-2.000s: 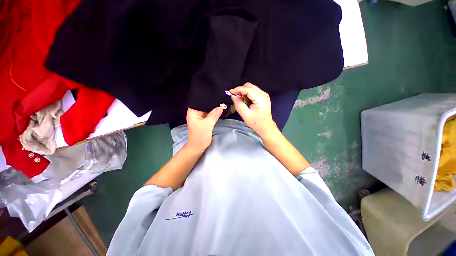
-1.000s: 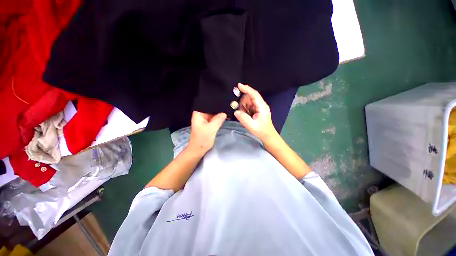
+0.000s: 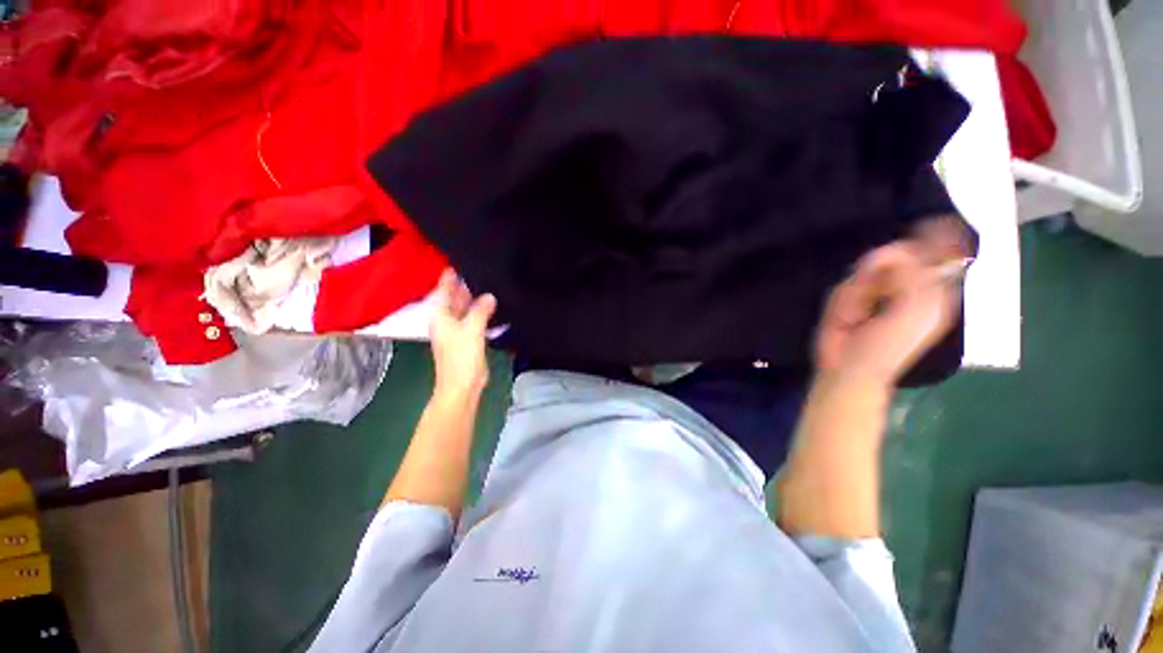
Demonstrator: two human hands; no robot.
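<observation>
A dark garment [image 3: 663,191] lies spread over the table in front of me, its near edge by my waist. Small pale dots show on its folded part at the upper right. My left hand [image 3: 459,334] is at its lower left edge, with a small pale bit beside the thumb; whether the fingers grip the cloth cannot be told. My right hand [image 3: 886,313] is strongly blurred over the right side of the garment. A thin pale or silvery thing shows at its fingertips, too blurred to name, and its grip is unclear.
Red garments [image 3: 332,115] are heaped at left and behind. A beige cloth [image 3: 270,283] lies by a red cuff with buttons. Plastic sheeting [image 3: 217,396] hangs at the left table edge. White bins stand at upper right [image 3: 1110,102] and lower right [image 3: 1052,561]. The white table [image 3: 988,230] shows at right.
The view has shifted. The hands have moved from close together at the buttoned cuff to far apart at the garment's two sides. The cuff no longer lies in front of my waist.
</observation>
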